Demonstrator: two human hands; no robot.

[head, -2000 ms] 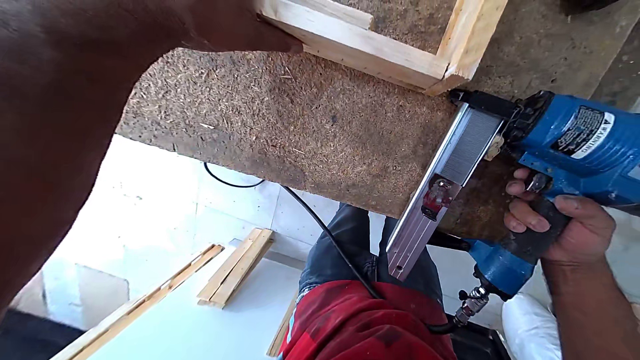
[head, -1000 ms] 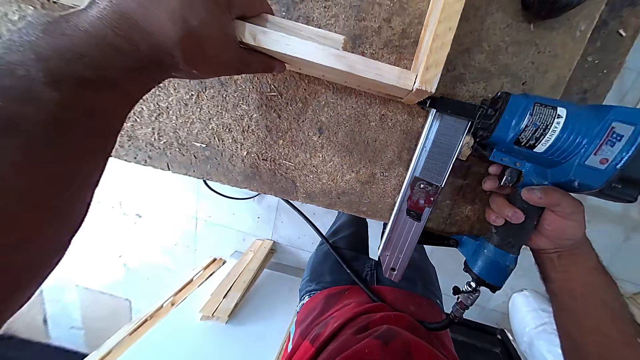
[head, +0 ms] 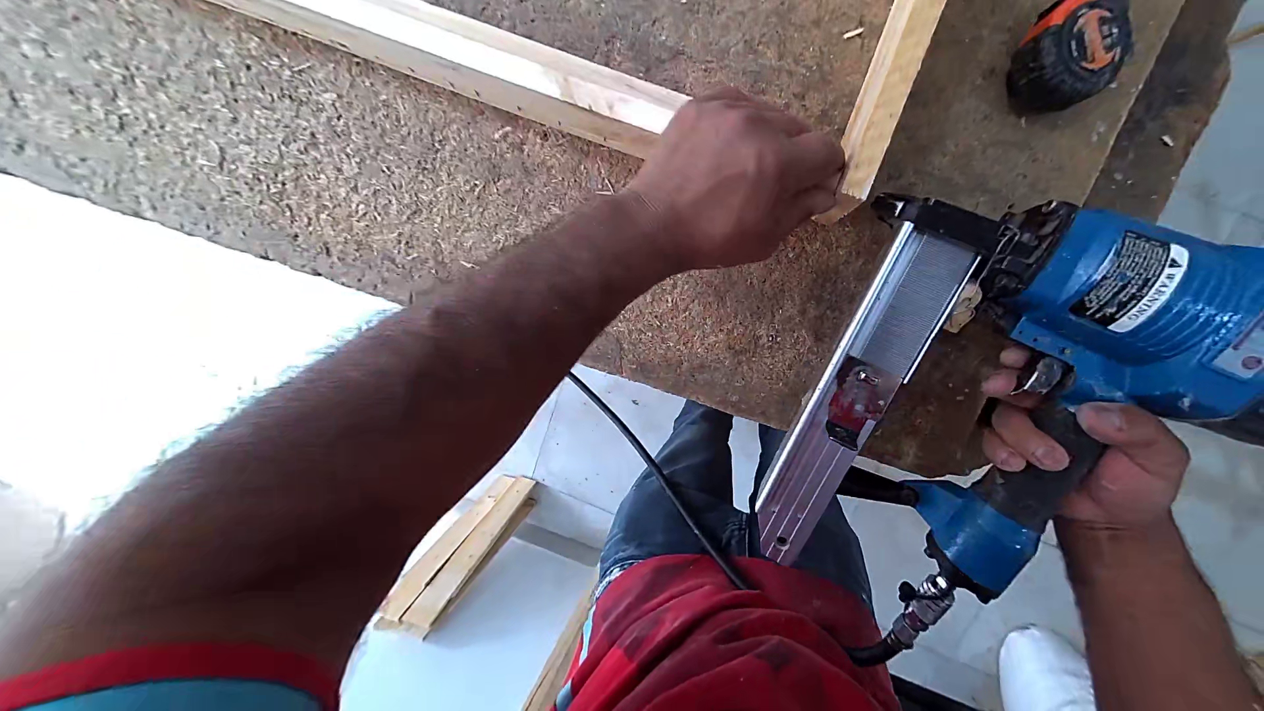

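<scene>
My left hand (head: 736, 178) grips the corner of a wooden frame, where a long pale wood strip (head: 533, 84) meets a shorter strip (head: 889, 94). The fingertips press at the end of the shorter strip; the joint itself is partly hidden by the hand. My right hand (head: 1086, 454) holds a blue pneumatic nailer (head: 1136, 306) by its black handle, a finger by the trigger. The nailer's black nose is just right of the frame corner, with a narrow gap visible. Its metal magazine (head: 859, 395) slants down toward my body.
The frame lies on a worn particle-board worktop (head: 415, 168). An orange and black tape measure (head: 1071, 49) sits at the top right. A black air hose (head: 642, 449) hangs past the board's edge. Wood strips (head: 459, 558) lie on a white surface below.
My left hand has moved right along the frame, from the long strip to the corner. The tape measure now shows more fully. The right hand still holds the nailer near the corner.
</scene>
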